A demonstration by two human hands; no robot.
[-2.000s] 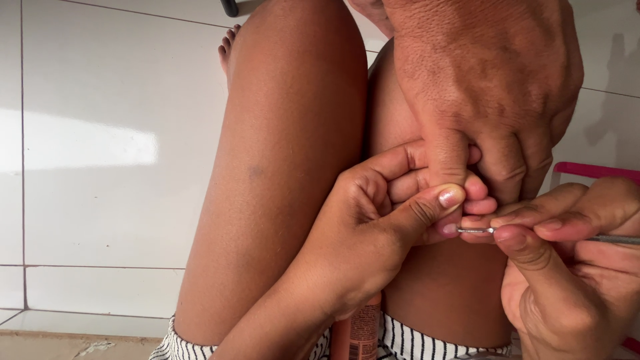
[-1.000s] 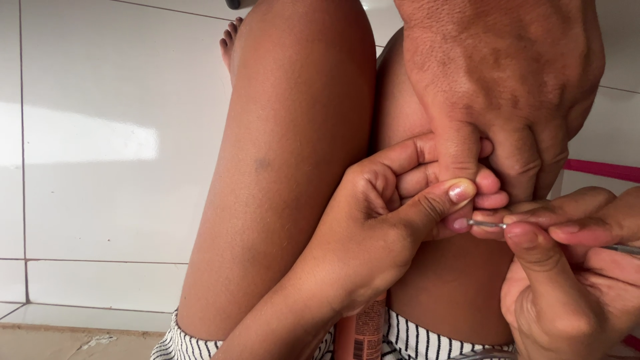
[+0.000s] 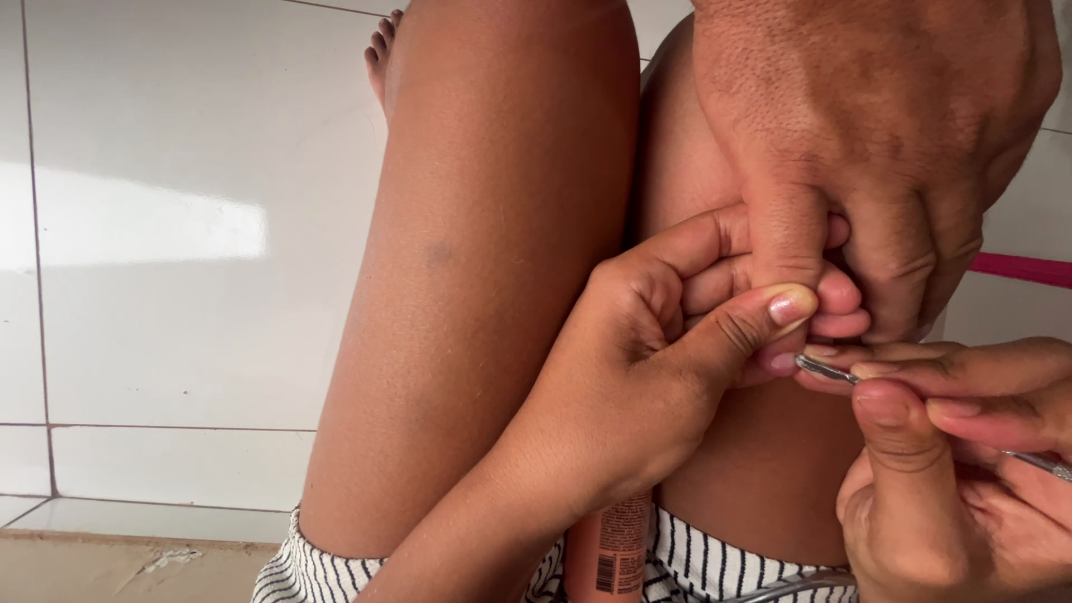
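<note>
Another person's hand (image 3: pixel 871 142) reaches in from the top right and rests palm down over the right thigh. My left hand (image 3: pixel 670 352) grips one of its fingers, thumb on top and fingers curled beneath. At the lower right, my right hand (image 3: pixel 938 444) holds a metal cuticle pusher (image 3: pixel 825 368) between thumb and fingers. The tool's flat end lies at the nail of the held finger (image 3: pixel 781 362); whether it touches the nail I cannot tell. Part of its shaft is hidden behind my right fingers.
An orange bottle (image 3: pixel 607 544) bearing print stands between the thighs, against striped shorts (image 3: pixel 729 544). A metal object (image 3: pixel 787 584) lies on the shorts near the bottom edge. White floor tiles (image 3: pixel 184 335) spread at the left. A pink strip (image 3: pixel 1026 269) shows at the right.
The other person's hand and my left hand keep their hold on each other. The view has shifted slightly; little else has plainly changed.
</note>
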